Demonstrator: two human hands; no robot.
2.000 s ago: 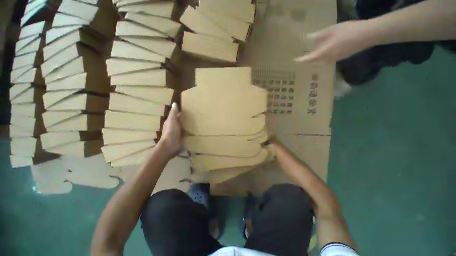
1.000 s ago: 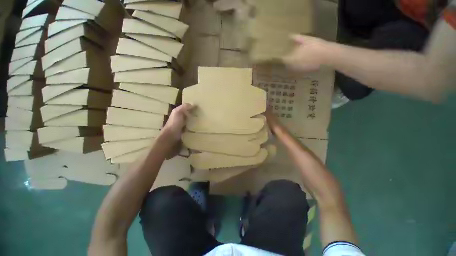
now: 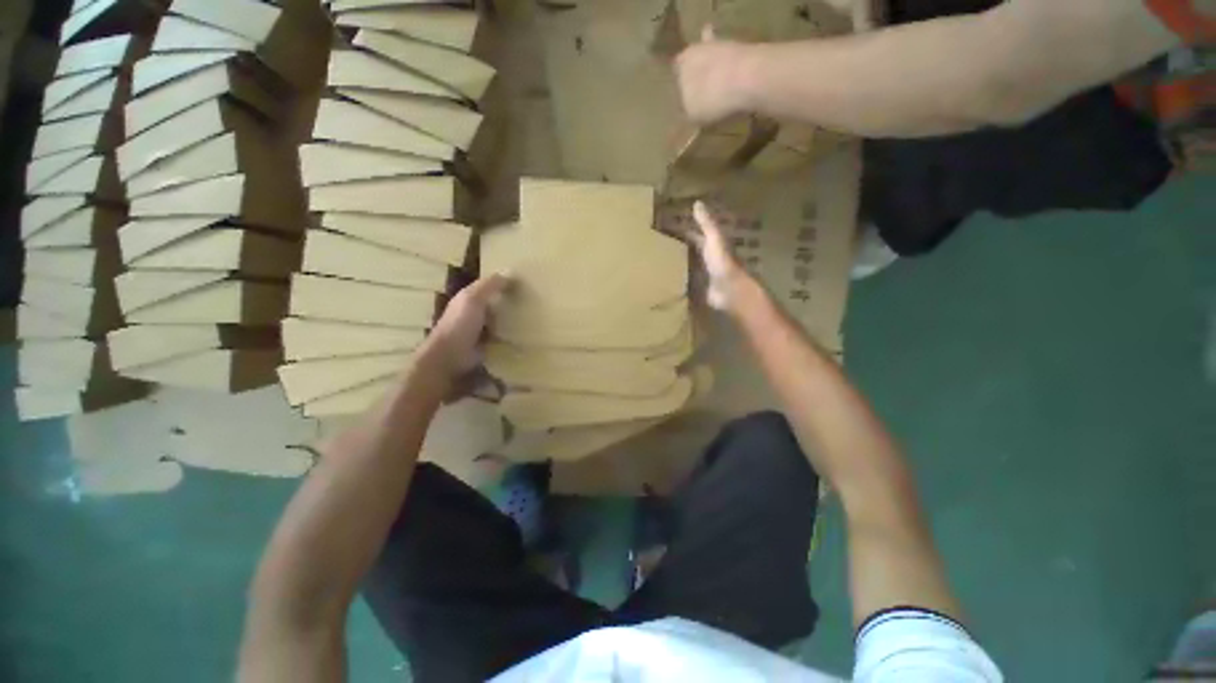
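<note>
A nested stack of open boxes (image 3: 587,287) lies in front of me, its flat brown lids fanned like overlapping tongues towards me. My left hand (image 3: 470,327) grips the stack's left edge, with the thumb on top and the fingers hidden below. My right hand (image 3: 716,260) is beside the stack's right edge with fingers extended; it holds nothing. Whatever lies under the top lids is hidden.
Rows of stacked boxes (image 3: 367,274) stand on the left. Flat die-cut blanks (image 3: 227,434) stick out below them. A printed cardboard floor sheet (image 3: 800,287) lies underneath. Another person's arm (image 3: 880,80) reaches in from the upper right over folded boxes (image 3: 760,150). Green floor lies beyond.
My right hand has come off the stack's right edge and moved up beside it. My left hand stays on the left edge. The loose boxes at top centre are gone; the other person's arm has shifted.
</note>
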